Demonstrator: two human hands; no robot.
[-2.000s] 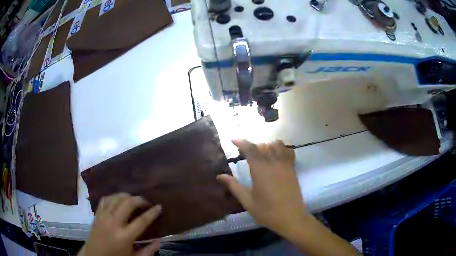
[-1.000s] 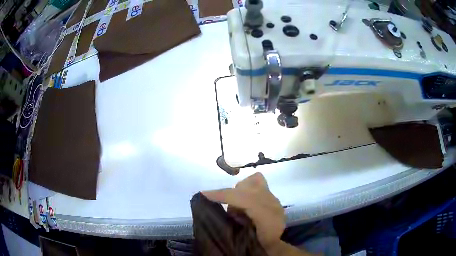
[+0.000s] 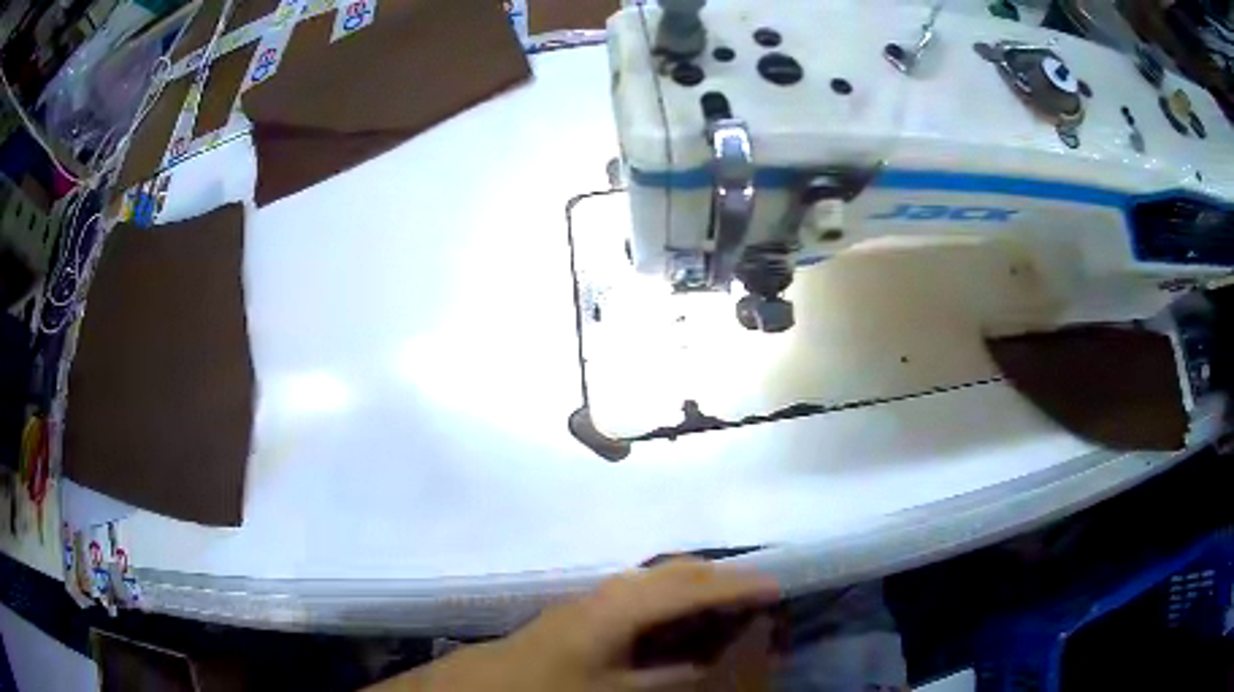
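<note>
My left hand (image 3: 629,615), blurred and cut off by the bottom edge, is at the table's front edge, its forearm coming from the lower left. Its fingers are curled over dark brown cloth (image 3: 690,635), mostly hidden below the edge. I cannot make out my right hand. The white JACK sewing machine (image 3: 934,203) stands at the upper right. No cloth lies under its presser foot area (image 3: 697,291). A thin dark strip (image 3: 704,554) shows at the table edge just above the hand.
A brown panel (image 3: 163,365) lies at the left and more brown pieces (image 3: 386,75) lie at the upper left. A curved brown piece (image 3: 1096,385) lies beneath the machine arm at right. A blue crate (image 3: 1137,615) is at the lower right, below the worn table edge (image 3: 338,602).
The brown panel was flat under both hands, then bunched by my right hand at the front edge. Now it is mostly out of sight, and my left hand has come in from the lower left.
</note>
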